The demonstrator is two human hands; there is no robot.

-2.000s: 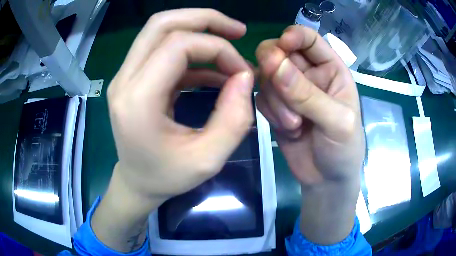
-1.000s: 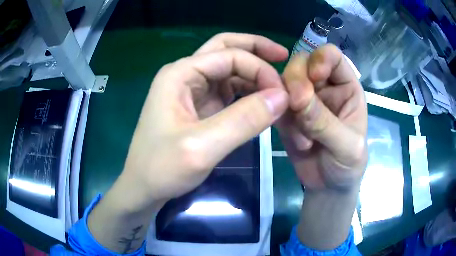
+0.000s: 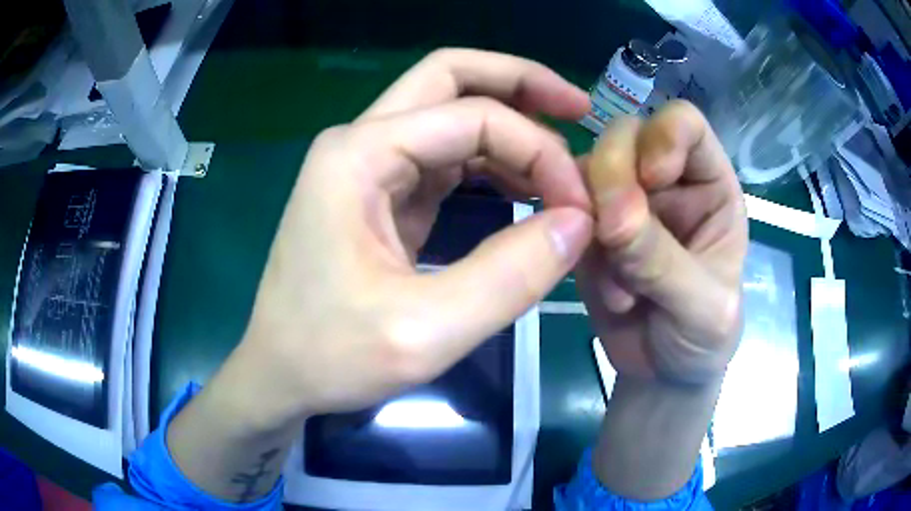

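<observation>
My left hand (image 3: pixel 400 250) and my right hand (image 3: pixel 659 230) are bare and meet at the fingertips above the bench. The left thumb and index finger are pinched together against the right hand's curled fingers. Whether a tiny piece lies between the tips cannot be told. Below the hands a glossy black sheet (image 3: pixel 450 439) lies on a white backing sheet (image 3: pixel 430 494), with a bright lamp reflection on it. My left hand and wrist hide much of the sheet.
Another black sheet (image 3: pixel 70 289) with pale line drawings lies on white sheets at left, near a pale metal stand (image 3: pixel 140 115). A bottle (image 3: pixel 624 85) stands behind my right hand. A shiny sheet (image 3: pixel 764 339), a white strip (image 3: pixel 831 349) and clear material (image 3: pixel 789 100) are at right.
Both hands have moved right, and my left fingertips now touch my right ones. The view has shifted slightly, showing more of the bottle.
</observation>
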